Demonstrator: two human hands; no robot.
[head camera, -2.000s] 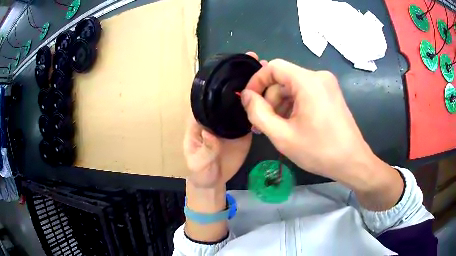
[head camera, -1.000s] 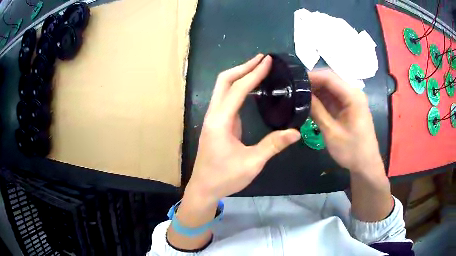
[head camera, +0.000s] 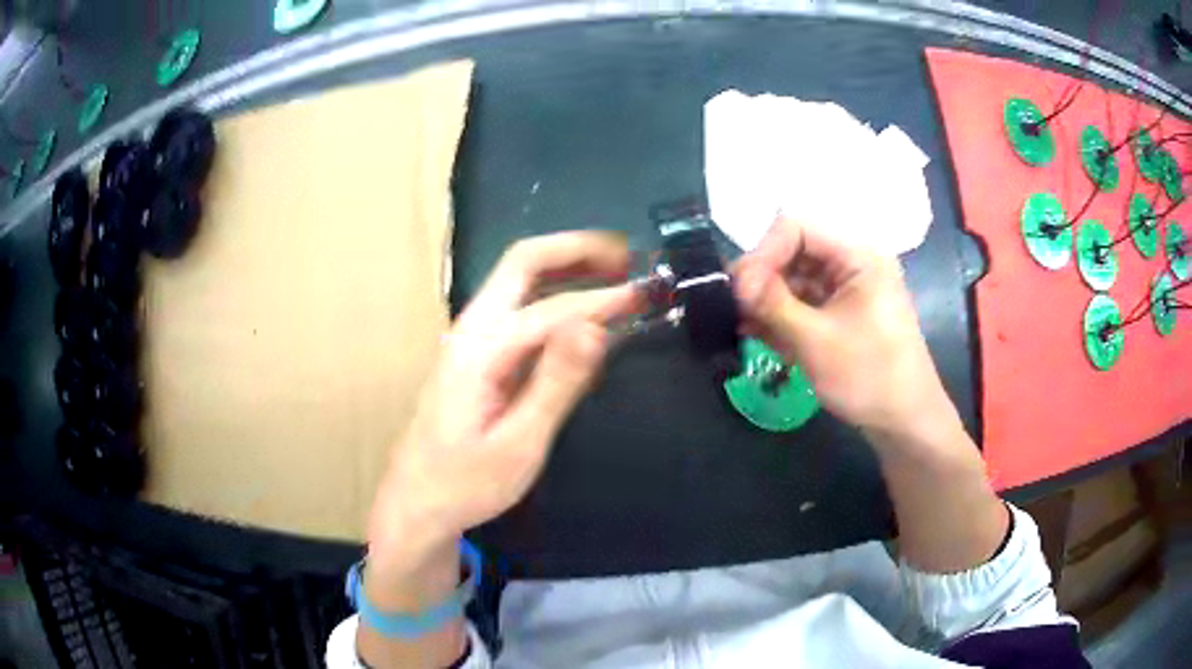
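Note:
The black plastic housing (head camera: 706, 294) is held up between my hands, seen nearly edge-on and blurred. Its silver metal studs point left. My left hand (head camera: 523, 353) has its fingertips at the studs. My right hand (head camera: 830, 314) pinches at the right side of the housing; what its fingertips grip is hidden. A green circuit board (head camera: 774, 392) hangs or lies just below the housing and my right fingers; its dark centre shows.
Cardboard sheet (head camera: 314, 314) at left, with stacked black housings (head camera: 105, 327) along its left edge. White wipe (head camera: 817, 170) lies beyond my right hand. Red sheet (head camera: 1046, 405) at right holds wired green boards (head camera: 1105, 329). Metal rail (head camera: 549, 29) and conveyor boards (head camera: 179, 56) lie beyond.
The housing has turned more edge-on and moved slightly left and down. My left hand has shifted left, from around the housing to its studs. The view has shifted, showing more of the rail.

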